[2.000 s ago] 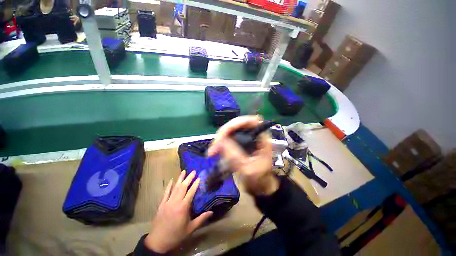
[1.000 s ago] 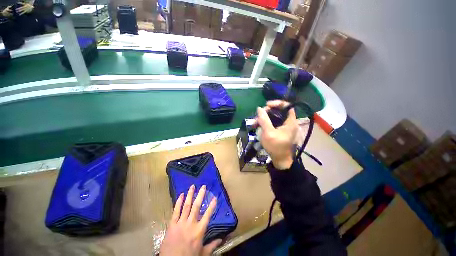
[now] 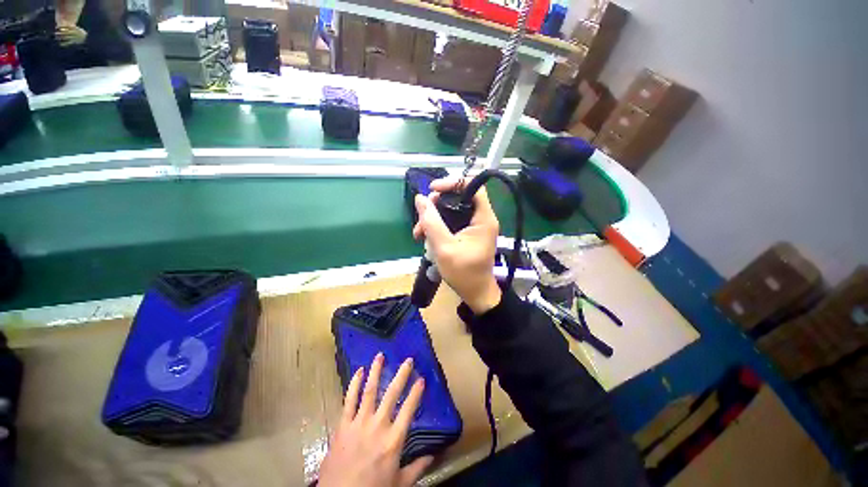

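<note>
A blue-fronted portable speaker [image 3: 401, 335] lies face up on the cardboard-covered bench. My left hand [image 3: 373, 428] lies flat on its lower front, fingers spread. My right hand [image 3: 459, 238] is closed round a black and grey electric screwdriver [image 3: 425, 283], held above the speaker's upper right corner with the nose pointing down. Whether the bit touches the speaker cannot be told. A silver spring [image 3: 503, 71] rises from the screwdriver's top, and a black cord [image 3: 519, 214] curves down past my forearm. The white screw feeder [image 3: 516, 276] is partly hidden behind my right hand and wrist.
A second blue speaker [image 3: 181, 357] lies on the bench at left. Pliers [image 3: 597, 309] lie right of the feeder. The green conveyor [image 3: 238, 228] runs behind the bench and curves at right, carrying several speakers. A white post [image 3: 164, 105] stands beyond the near belt.
My right hand has moved with the screwdriver from above the feeder, leftward to the speaker's upper right corner. My left hand stays on the speaker front.
</note>
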